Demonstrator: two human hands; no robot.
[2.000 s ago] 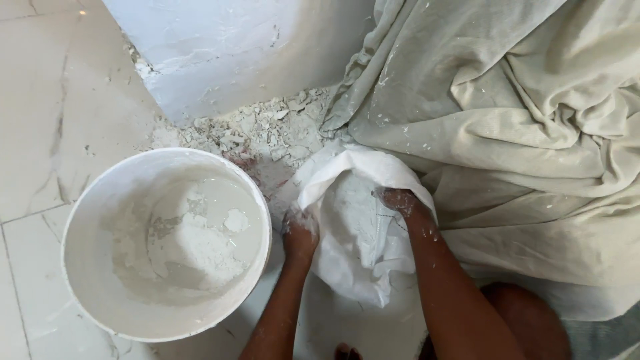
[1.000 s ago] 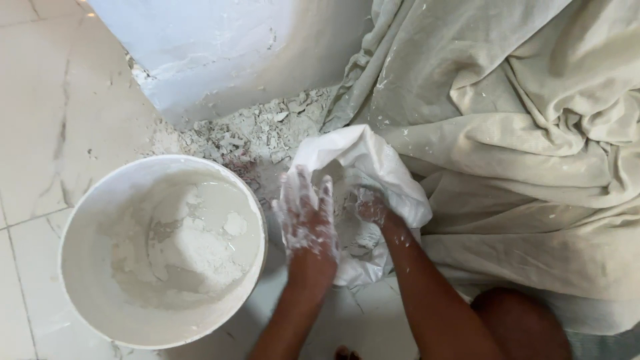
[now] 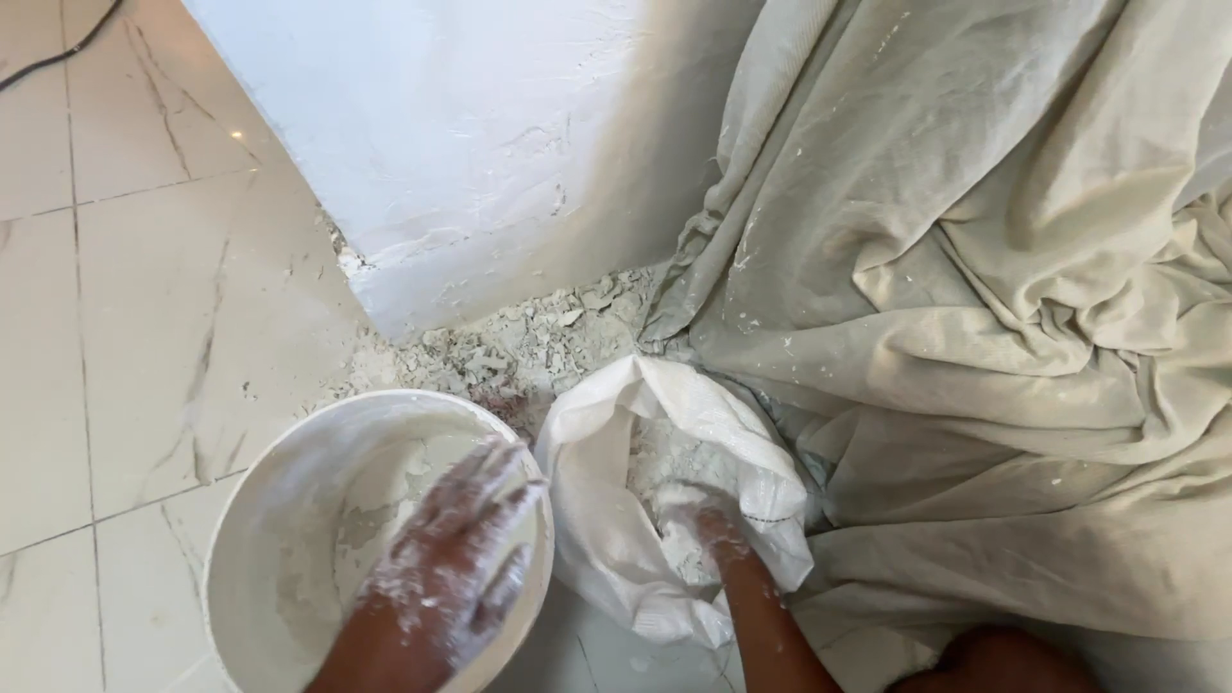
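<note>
A white woven sack (image 3: 597, 462) stands with its mouth open and its rim rolled, pale powder (image 3: 664, 452) inside. My right hand (image 3: 707, 520) reaches into it, its fingers hidden by or coated in powder, so its grip cannot be told. To the left is a round white bucket (image 3: 226, 568) with pale, wet-looking material (image 3: 361, 529) on its bottom. Over the bucket's right side hangs my left hand (image 3: 457, 549), back up, dusted white, fingers somewhat apart and near the rim, with nothing seen in it.
Flaked plaster debris (image 3: 539, 337) lies along the foot of a white wall corner (image 3: 433, 144). A beige drop cloth (image 3: 962, 385) is heaped on the right. Marble-look floor tiles (image 3: 154, 385) spread at the left, with a black cable (image 3: 48, 63) at the top left.
My left hand has let go of the sack's edge and moved left over the bucket. My right hand has gone from the sack's right edge into its mouth. The view has shifted.
</note>
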